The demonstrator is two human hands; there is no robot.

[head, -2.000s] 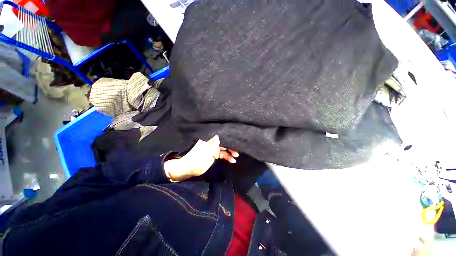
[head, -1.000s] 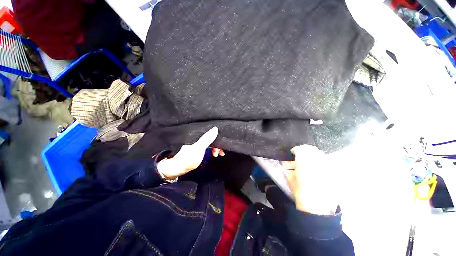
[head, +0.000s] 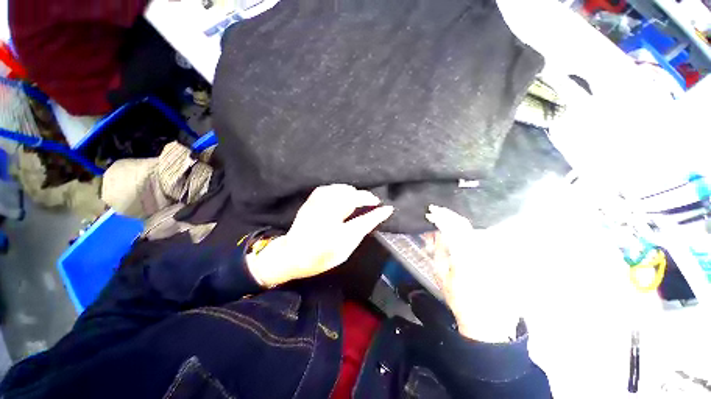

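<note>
The dark grey garment (head: 359,101) lies spread over the white table, its lower edge folded near the front. A small pale tab (head: 468,184) shows near that edge. My left hand (head: 312,238) is at the lower edge, with dark cloth between thumb and fingers. My right hand (head: 472,273) is to its right, fingertips on the same edge; glare washes out much of it. The fingers' undersides are hidden. Checked cloth (head: 539,101) shows at the garment's right side.
Black snips (head: 634,362) lie on the white table at lower right, with yellow-handled scissors (head: 647,269) above them. A graduated strip (head: 413,255) runs along the table's front edge. A blue bin (head: 97,253) and a striped cloth bundle (head: 160,179) are at left.
My right hand came into view at the cloth edge and stays there. My left hand moved right along the edge, closer to it. The view shifted, so the garment sits further left.
</note>
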